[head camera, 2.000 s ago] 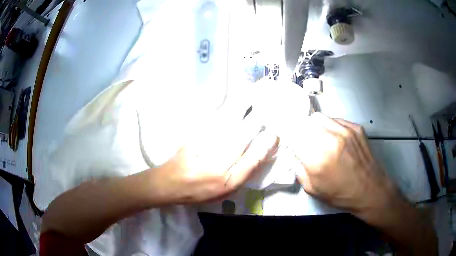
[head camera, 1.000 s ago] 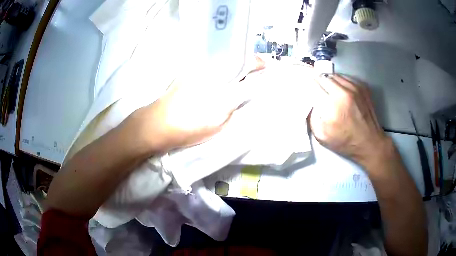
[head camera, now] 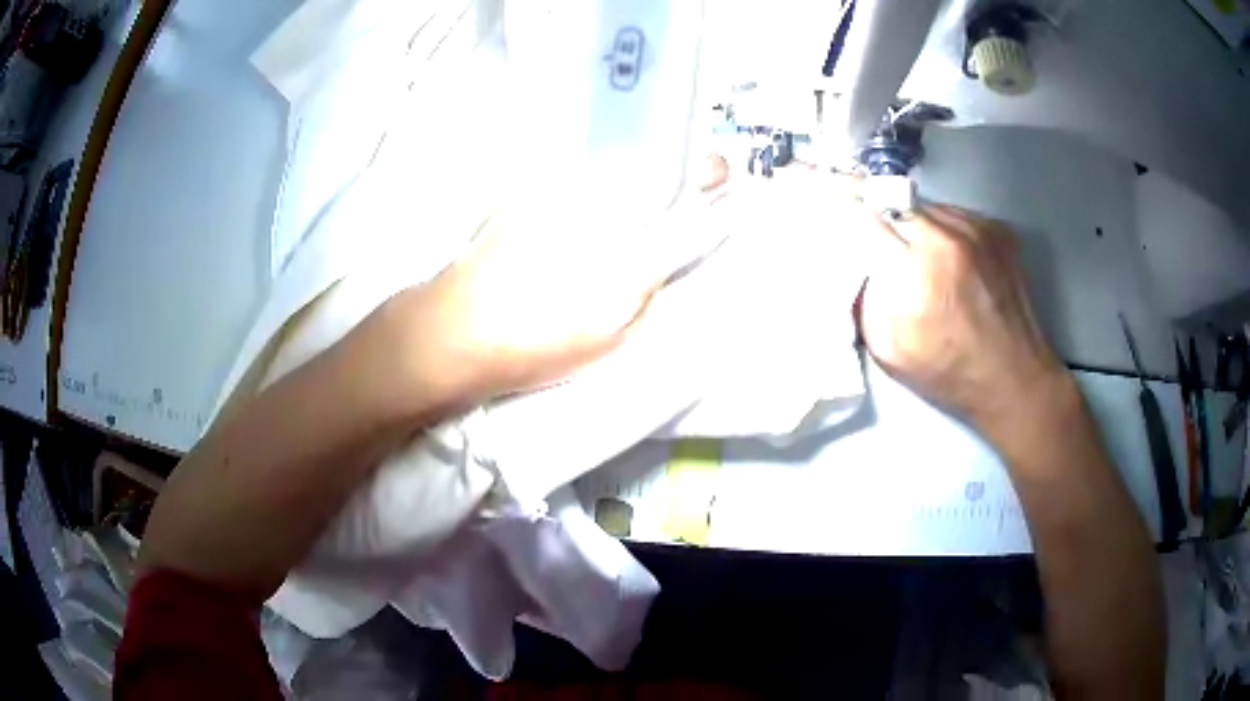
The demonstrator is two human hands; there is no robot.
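Observation:
A white garment (head camera: 768,315) lies under the presser foot area (head camera: 775,154), overexposed. More of its cloth (head camera: 411,514) is heaped at the left and hangs over the front table edge. My left hand (head camera: 583,295) lies flat on the cloth left of the needle area, its fingertips near the foot and partly washed out by glare. My right hand (head camera: 946,295) is at the cloth's right edge, fingers bent and together, just below the dark metal fitting (head camera: 891,148). The needle and the seam are lost in the glare.
The white machine head (head camera: 624,123) stands above my left hand. A cream ribbed knob (head camera: 1003,62) is at upper right. A thin tool with a dark handle (head camera: 1162,459) lies far right beside other slim tools. A yellow tape marker (head camera: 692,493) and an olive square (head camera: 614,516) are on the front edge.
Both hands and the cloth have moved up toward the needle area since two seconds ago, and the view has shifted. Over the last second they have changed little.

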